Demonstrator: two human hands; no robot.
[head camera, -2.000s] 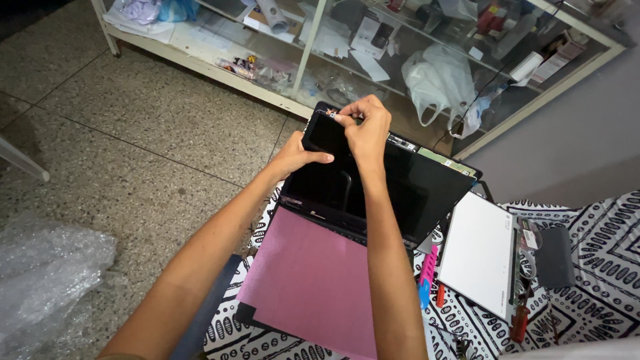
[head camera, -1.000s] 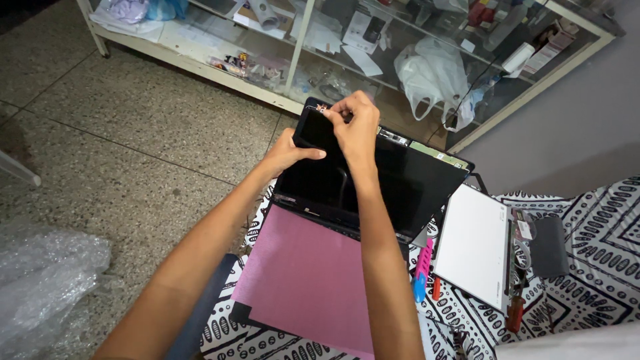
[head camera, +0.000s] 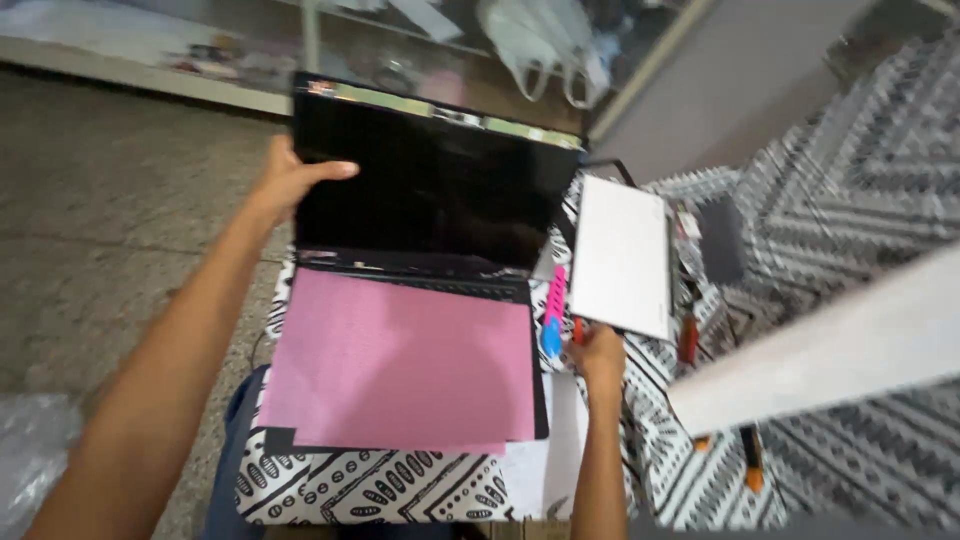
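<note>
A laptop with its screen bezel off stands with its black display panel (head camera: 435, 187) raised. My left hand (head camera: 296, 176) grips the panel's left edge, thumb on the front and fingers hidden behind. A pink sheet (head camera: 405, 360) covers most of the keyboard base. At the right, my right hand (head camera: 596, 356) has its fingers at a small red-orange tool (head camera: 578, 331), of which only one end shows; whether it is held is unclear. Beside that hand lies a pink and blue tool or brush (head camera: 553, 315). Just beyond the hand is a flat white panel (head camera: 622, 259).
Behind the laptop stands a glass display cabinet (head camera: 307, 37) with plastic bags (head camera: 540, 45) inside. A red-handled tool (head camera: 688, 340) and an orange and black tool (head camera: 752, 459) lie on the patterned cloth at right. A blurred white object (head camera: 817, 337) juts in from the right. Clear plastic wrap (head camera: 34, 457) is at lower left.
My right hand has left the top left corner of the display and moved down and right to the red-orange tool. My left hand still holds the display's left edge. The view has moved closer.
</note>
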